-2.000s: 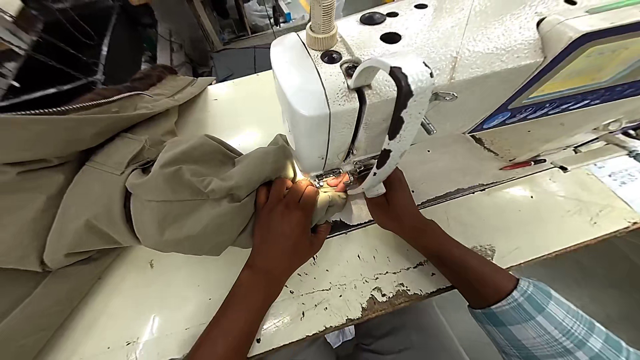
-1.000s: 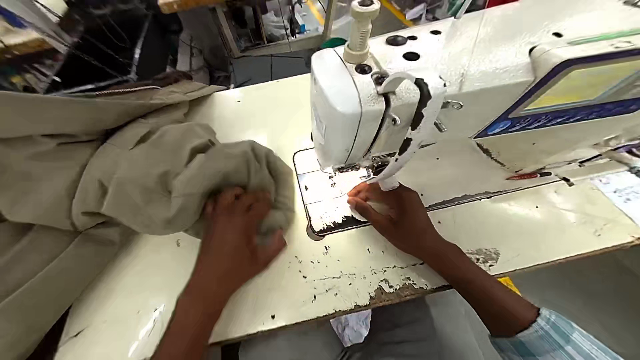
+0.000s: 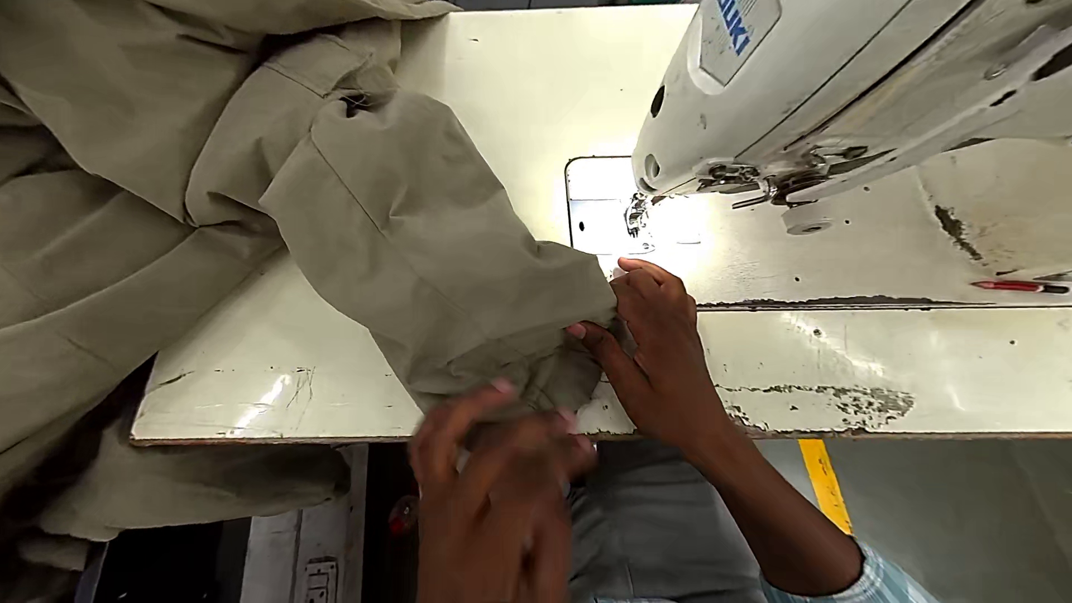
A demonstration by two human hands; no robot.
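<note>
A khaki cloth garment (image 3: 419,226) stretches from the left across the sewing table, its narrow end near the front edge. My right hand (image 3: 657,352) grips that end between thumb and fingers. Blurred by motion, my left hand (image 3: 502,469) is at the front edge, just below the cloth; whether it touches the cloth cannot be told. The white Juki sewing machine (image 3: 779,100) stands at the upper right. Its lit presser foot (image 3: 636,216) sits over the metal needle plate (image 3: 590,180), with no cloth under it.
The worn white tabletop (image 3: 804,352) has chipped paint along its front edge. A red and black pen-like tool (image 3: 1017,286) lies at the far right. More of the garment hangs over the table's left side. Yellow floor tape (image 3: 825,486) shows below.
The cloth was at the presser foot two seconds ago and is now off it, near the front edge. My right hand has left the needle area and taken hold of the cloth. The view has shifted strongly.
</note>
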